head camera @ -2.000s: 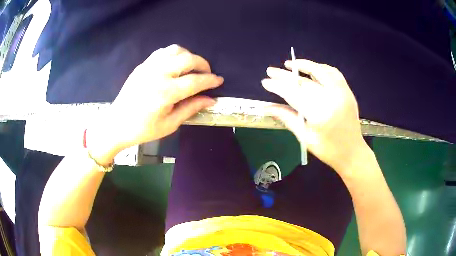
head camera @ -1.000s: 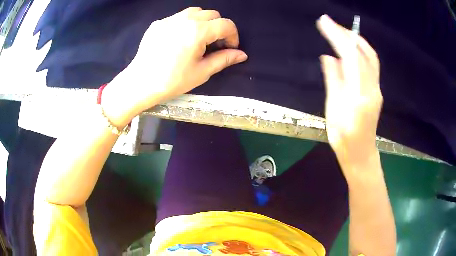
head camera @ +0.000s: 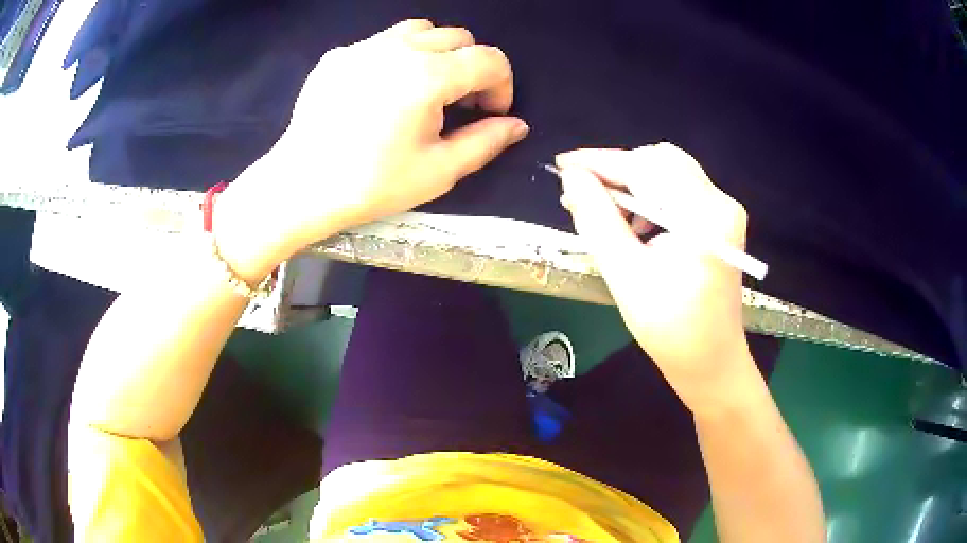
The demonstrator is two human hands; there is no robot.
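A dark navy garment panel (head camera: 636, 85) lies flat across the table, its near edge close to the table edge. My right hand (head camera: 679, 244) holds a white marking pen (head camera: 657, 217) between thumb and fingers, its dark tip at the cloth near the panel's near edge. A tiny pale mark (head camera: 533, 178) shows beside the tip. My left hand (head camera: 398, 117) rests on the panel to the left of the pen, fingers curled and thumb pointing right; whether it pinches the cloth is hidden.
The worn white table edge (head camera: 467, 249) runs between the cloth and my lap. A pale box (head camera: 260, 308) is under the edge at the left. Uneven layered cloth edges show at upper left. Below are my dark trousers, a shoe (head camera: 548, 358) and green floor (head camera: 848, 414).
My right hand has come back left and down from the right side of the panel, and the pen tip now points at the cloth. My left hand has barely moved since one second ago.
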